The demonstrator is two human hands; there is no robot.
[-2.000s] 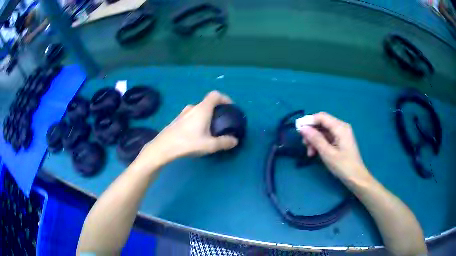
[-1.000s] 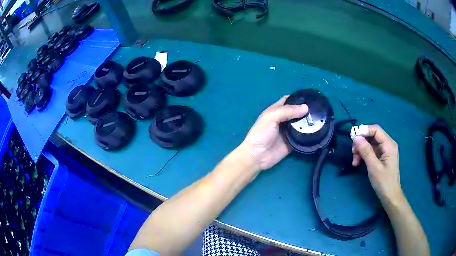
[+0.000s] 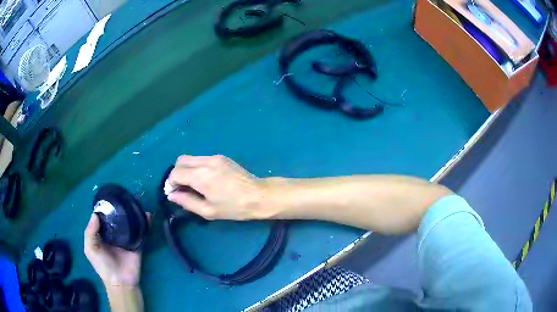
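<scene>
My left hand (image 3: 116,261) holds a black ear cup (image 3: 121,216) at the lower left, tilted so that part of its open side with a pale patch shows. A black headband (image 3: 201,271) lies on the teal bench to the right of the cup. My right hand (image 3: 217,186) is over the headband's upper end, fingers bent, with a white cover at a fingertip. The fingers hide most of that end, so I cannot tell whether they grip it. The cup and headband are apart.
Another headband (image 3: 305,94) lies on the bench beyond my right hand. More headbands lie on the green belt (image 3: 152,61). Several ear cups (image 3: 56,261) sit at the lower left. An orange box (image 3: 458,58) stands at the upper right edge.
The view has swung to the right, bringing the orange box in. My left hand went from gripping the cup from above to supporting it from below, its open side turned up. My right hand stays at the headband end.
</scene>
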